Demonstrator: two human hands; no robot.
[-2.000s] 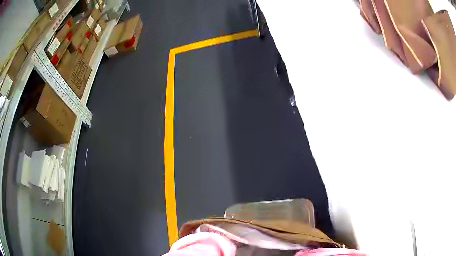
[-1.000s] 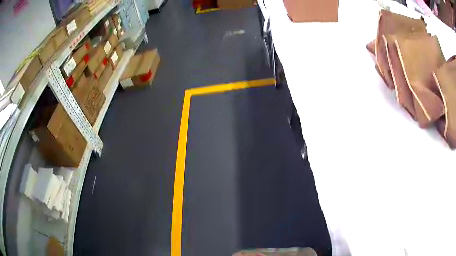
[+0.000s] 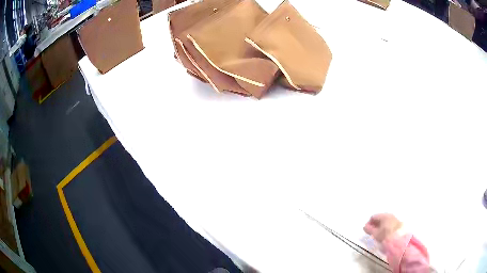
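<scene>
My right hand [image 3: 383,226], in a pink sleeve, is at the lower right over the white surface. It is small and blurred, with the fingers apparently curled; whether it grips anything cannot be told. Thin dark lines, like edges of white sheets [image 3: 368,262], run beside it toward the lower right. My left hand is not in view. Several brown bag bodies [image 3: 229,40] lie slumped together on the table, with light edge lines and small metal dots.
The long white table [image 3: 213,160] fills most of the view. A brown bag body [image 3: 112,34] stands at its far left corner. More brown pieces are at the back right. Dark floor with a yellow line [image 3: 72,213] lies left, with a carton [image 3: 21,181] beyond.
The view has swung right, so the table and brown bags now sit further left. The brown bag with white filling, seen at first, is out of view. My right hand has come into view.
</scene>
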